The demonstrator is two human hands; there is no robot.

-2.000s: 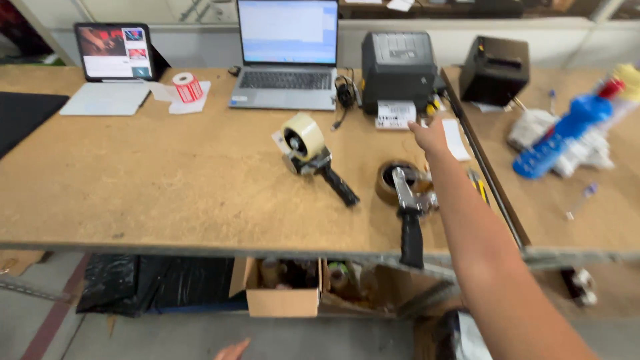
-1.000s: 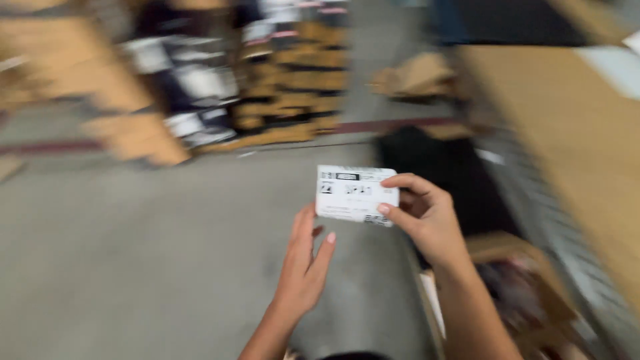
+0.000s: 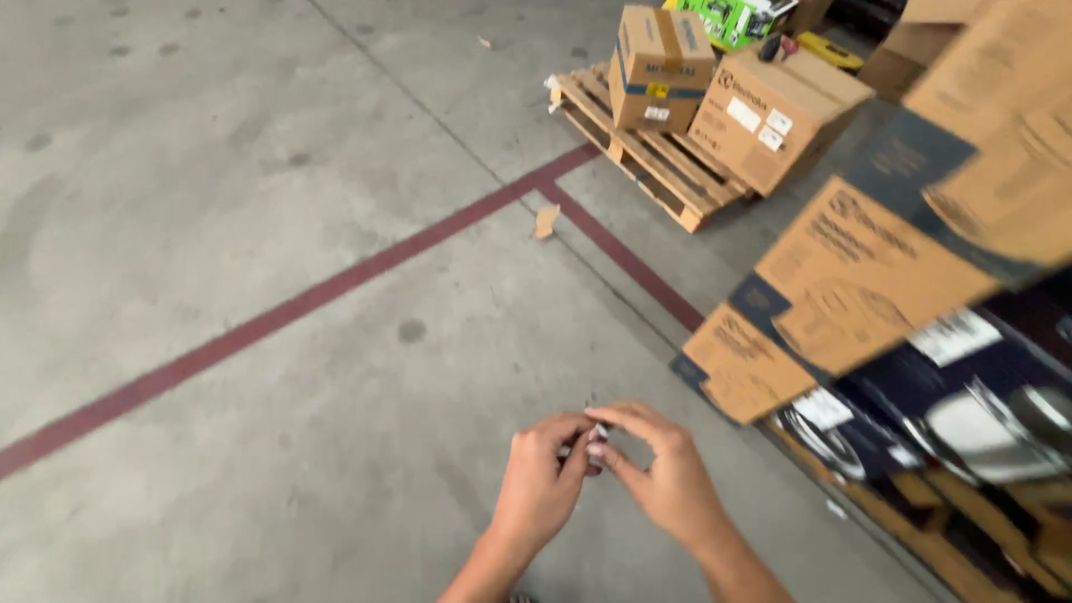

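Observation:
My left hand (image 3: 548, 469) and my right hand (image 3: 662, 456) meet at the fingertips, low in the view and above the concrete floor. Between them is a small piece of white label (image 3: 598, 433), pinched by the fingers of both hands. Most of it is hidden behind the fingers, so its shape and printed side cannot be told.
Tall stacks of printed cardboard boxes (image 3: 871, 268) stand close on the right. Farther off, a wooden pallet (image 3: 645, 163) bears several cartons. Dark red lines (image 3: 335, 289) cross the floor, and a cardboard scrap (image 3: 546, 221) lies near their junction.
The view has swung from the workbench to the floor and boxes. Two seconds ago my right hand was by the label printer; one second ago the label was flat and visible, and now my fingers cover most of it.

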